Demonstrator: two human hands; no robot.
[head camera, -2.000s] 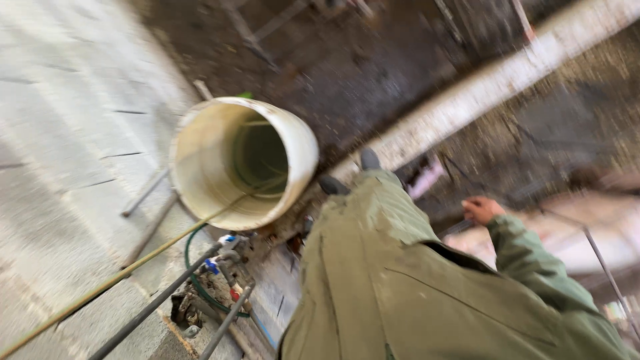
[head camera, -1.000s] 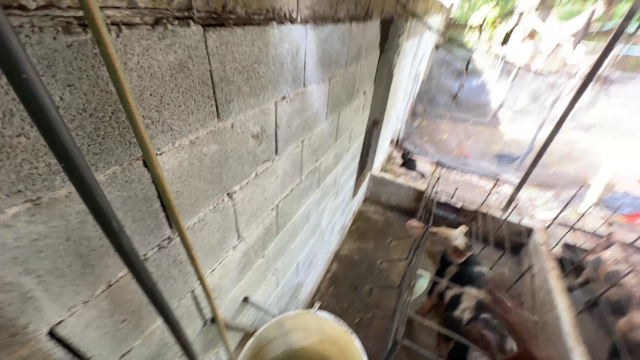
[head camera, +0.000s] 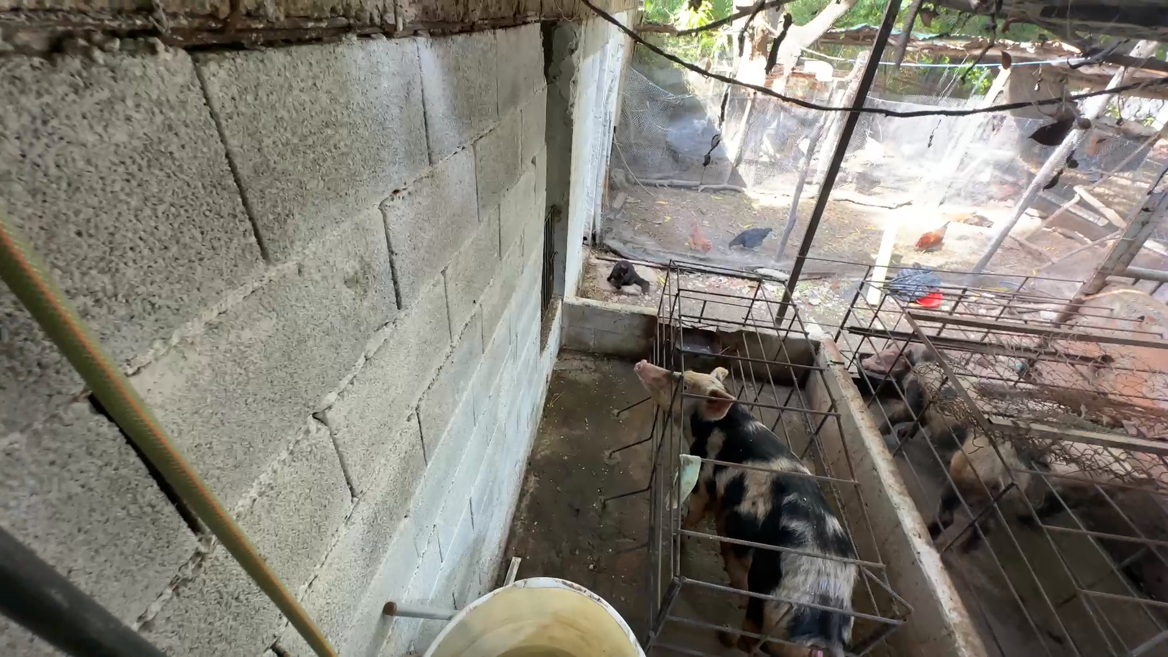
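Note:
Neither my left hand nor my right hand shows in the head view now. At the bottom stands a pale plastic barrel (head camera: 538, 620), cut off by the frame. A yellow-green hose (head camera: 155, 429) slants down along the block wall at the left, and a dark pipe (head camera: 64, 602) crosses the lower left corner. Right of the barrel, a black and pale spotted pig (head camera: 766, 511) stands inside a cage of metal bars (head camera: 776, 554), its snout raised and poking out at the left side.
A concrete block wall (head camera: 301, 319) runs along the left. Low concrete walls (head camera: 899, 511) divide the pens. More pigs (head camera: 976, 456) are behind bars at the right. Beyond the pens are netting (head camera: 675, 137), poles and several chickens (head camera: 931, 239). A dark cable (head camera: 821, 105) hangs overhead.
The view has swung up from the barrel and my legs to the wall and pens. One hand at a green sleeve, visible two seconds ago, is out of view.

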